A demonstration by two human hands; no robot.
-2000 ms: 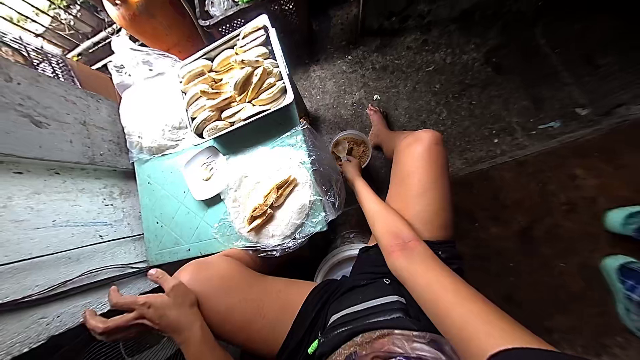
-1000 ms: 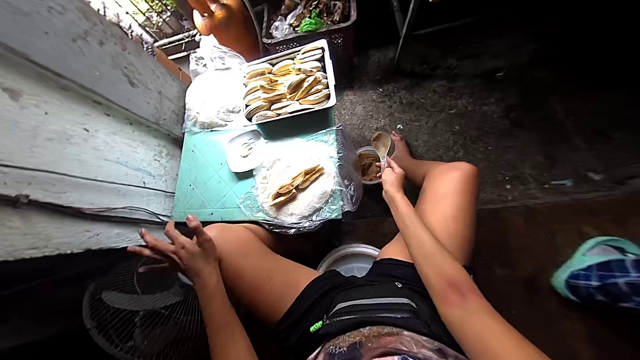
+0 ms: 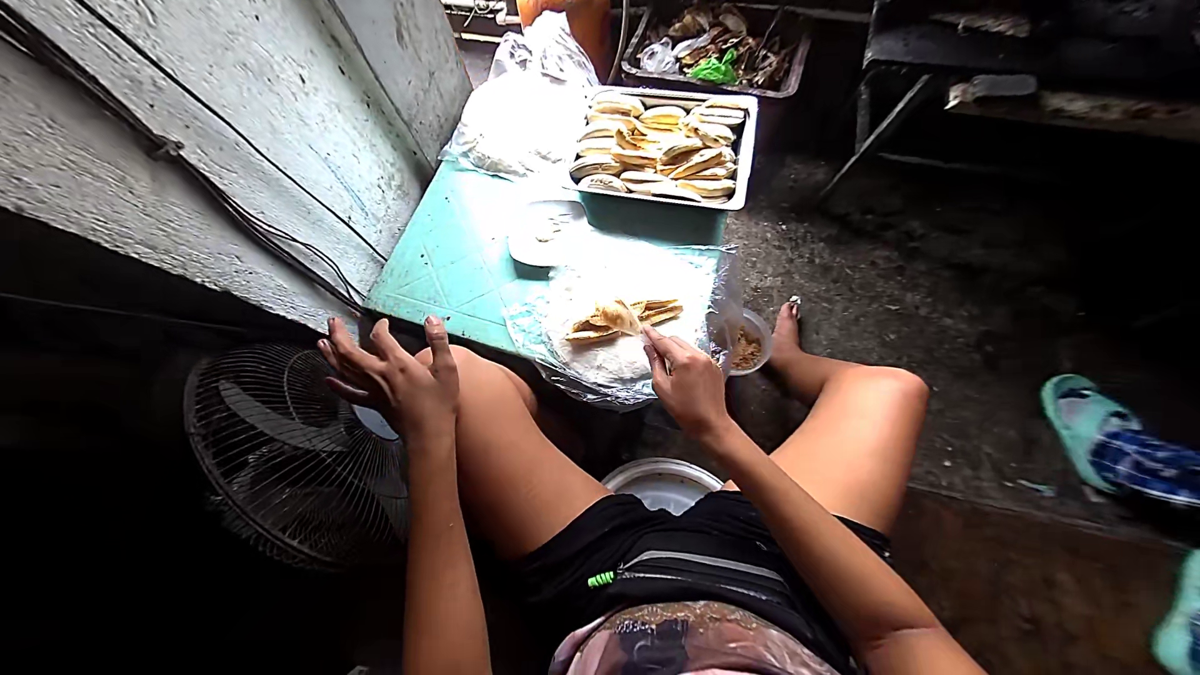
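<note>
My right hand (image 3: 689,384) grips a spoon (image 3: 621,317) whose bowl, heaped with brown filling, is over split banana pieces (image 3: 586,330). These lie on a round white wrapper stack (image 3: 609,366) on clear plastic. Just right of the plastic is a round tub (image 3: 750,345) of brown crumbly filling. My left hand (image 3: 398,380) is raised off the table's near left edge, fingers spread, holding nothing. A small white dish (image 3: 544,246) sits behind the wrappers. At the back, a metal tray (image 3: 741,192) holds many split bananas (image 3: 656,150).
A turquoise table (image 3: 441,272) stands by a white wooden wall (image 3: 309,122) with cables. White plastic bags (image 3: 525,112) lie at its back left. A fan (image 3: 291,450) is below my left hand. A crate of scraps (image 3: 750,56) stands behind. Someone's slippered foot (image 3: 1125,441) is at right.
My right hand has moved left from the tub, bringing the loaded spoon over the banana pieces. My left hand stays raised with fingers apart. The view has shifted.
</note>
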